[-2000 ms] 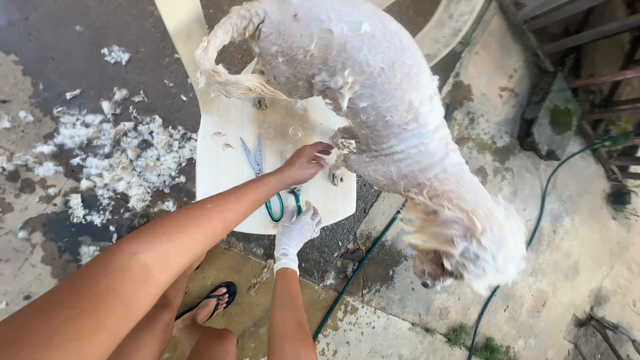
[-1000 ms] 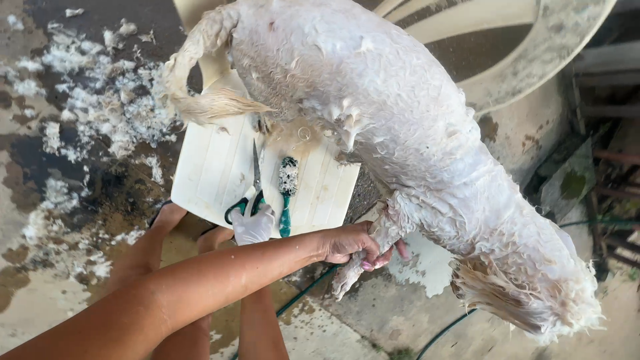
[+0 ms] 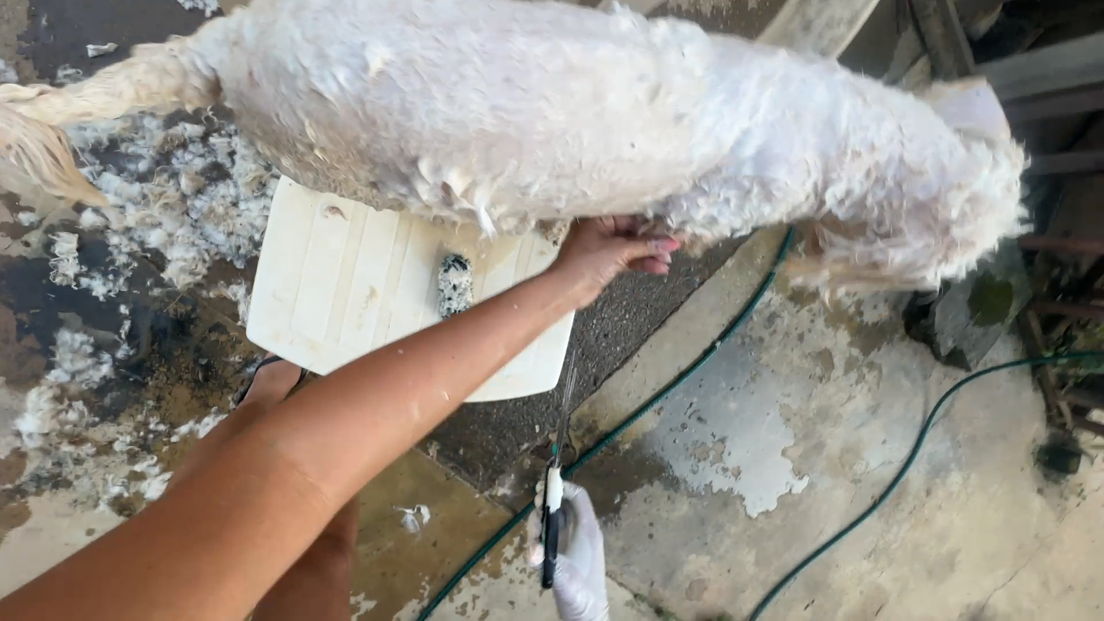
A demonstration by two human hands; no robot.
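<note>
A wet white dog [image 3: 517,112] stands across the upper part of the view, its tail at the left and its head at the right. My bare left hand [image 3: 617,250] is under its chest with the fingers curled around a front leg, which is mostly hidden. Below, my gloved right hand [image 3: 576,539] holds scissors [image 3: 554,504] by the handles, the blades pointing up and apart from the dog. A brush full of fur [image 3: 454,285] lies on the cream plastic seat [image 3: 345,285], its handle hidden behind my left forearm.
Clumps of cut fur [image 3: 190,207] lie on the wet ground at the left. A green hose [image 3: 673,388] runs over the concrete below the dog. A rock [image 3: 975,310] and wooden slats [image 3: 1052,86] are at the right. A curved pale frame [image 3: 815,26] shows behind the dog.
My right hand has lifted the scissors off the seat and moved right with them. My left hand stays at the dog's front leg. The dog's head has turned away from the hose side.
</note>
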